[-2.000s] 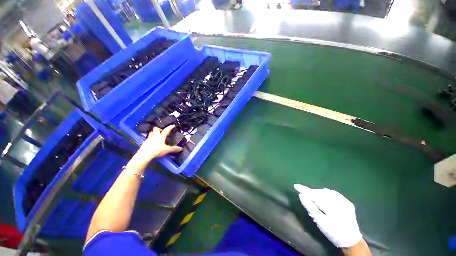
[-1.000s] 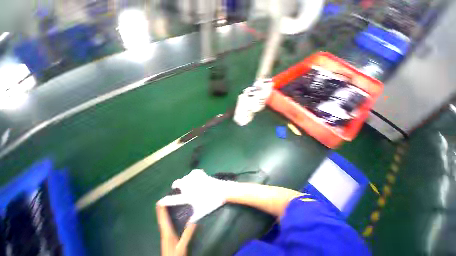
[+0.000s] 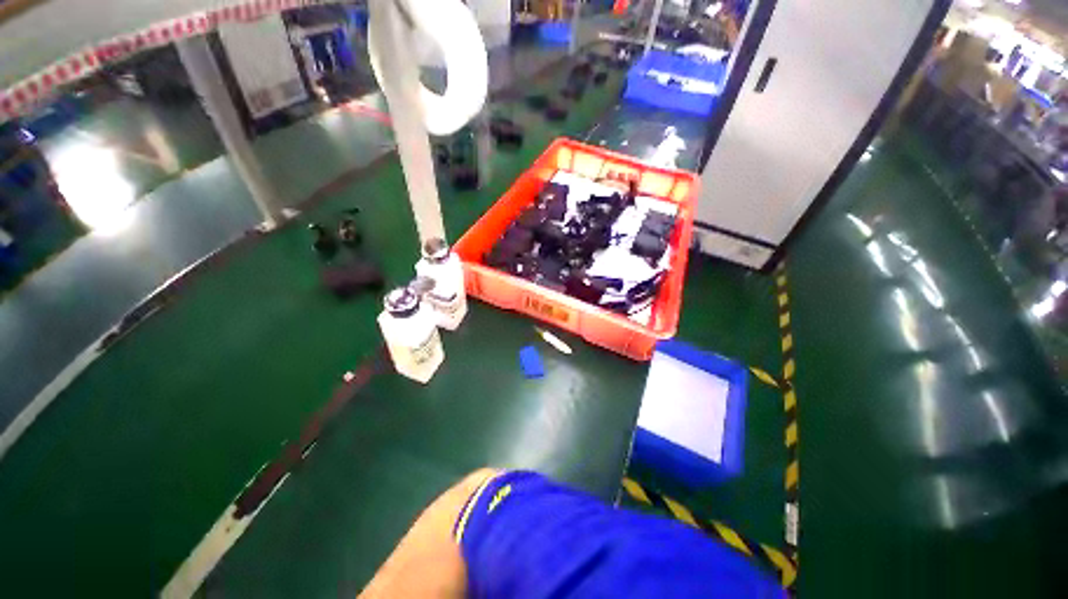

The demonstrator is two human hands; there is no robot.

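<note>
Neither of my hands is in the picture. Only my right forearm and its blue sleeve show at the bottom edge, and the hand is cut off below. A red-orange bin (image 3: 560, 307) stands in front of me with black power adapters (image 3: 569, 240), cords and white sheets inside. Two white bottles with dark tops stand at its left side, a nearer one (image 3: 412, 342) and a farther one (image 3: 443, 289). A small blue piece (image 3: 532, 362) and a thin pale stick (image 3: 554, 341) lie on the green bench near the bin's front edge.
A blue bin (image 3: 736, 431) with a white sheet is at the bench's right end. A pale post (image 3: 418, 176) with a large white ring (image 3: 457, 64) rises behind the bottles. A grey cabinet (image 3: 796, 117) stands behind right. Adapters lie on the belt at left.
The view has swung right. Both hands, last seen together at a black adapter, have left the picture. The blue bins of adapters are out of view, and the red-orange bin now shows sharply.
</note>
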